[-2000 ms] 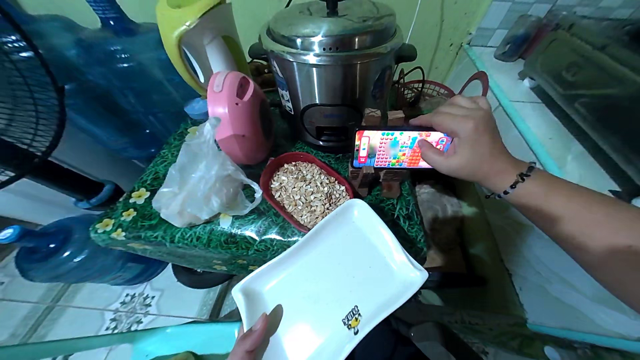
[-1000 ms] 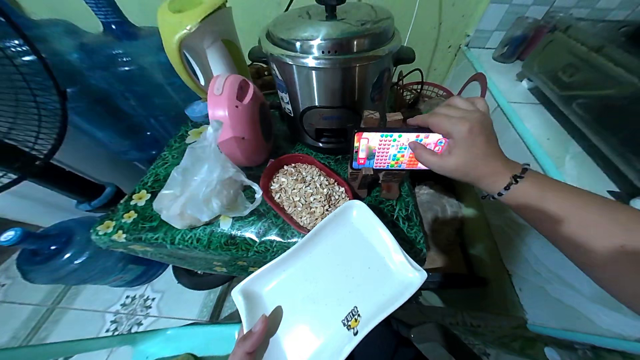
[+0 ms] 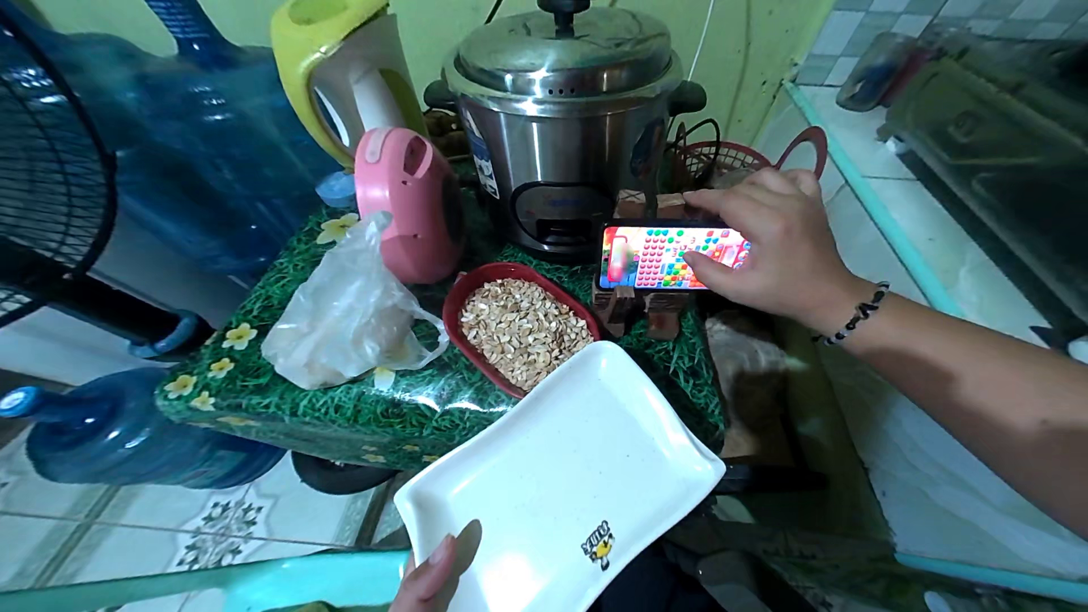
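Note:
My left hand (image 3: 432, 578) grips the lower left edge of a white rectangular plate (image 3: 552, 476), thumb on top; a small printed figure marks the plate. At the right, my right hand (image 3: 769, 242) is over a phone (image 3: 671, 257), its thumb on the lit screen and its fingers at the top edge. Colourful game pieces show on the screen. The phone leans sideways on a brown wooden stand (image 3: 663, 316). Between plate and rice cooker, a red bowl (image 3: 451, 308) holds rolled oats (image 3: 523, 331). Left of it lies a tied translucent plastic bag (image 3: 340, 314).
A steel rice cooker (image 3: 557, 127), a pink appliance (image 3: 408, 208) and a yellow and white kettle (image 3: 365, 93) stand at the back of the table with a grass-print cover (image 3: 340, 425). Blue water bottles (image 3: 136, 433) and a fan (image 3: 51, 161) are at left, a tiled counter (image 3: 884, 212) at right.

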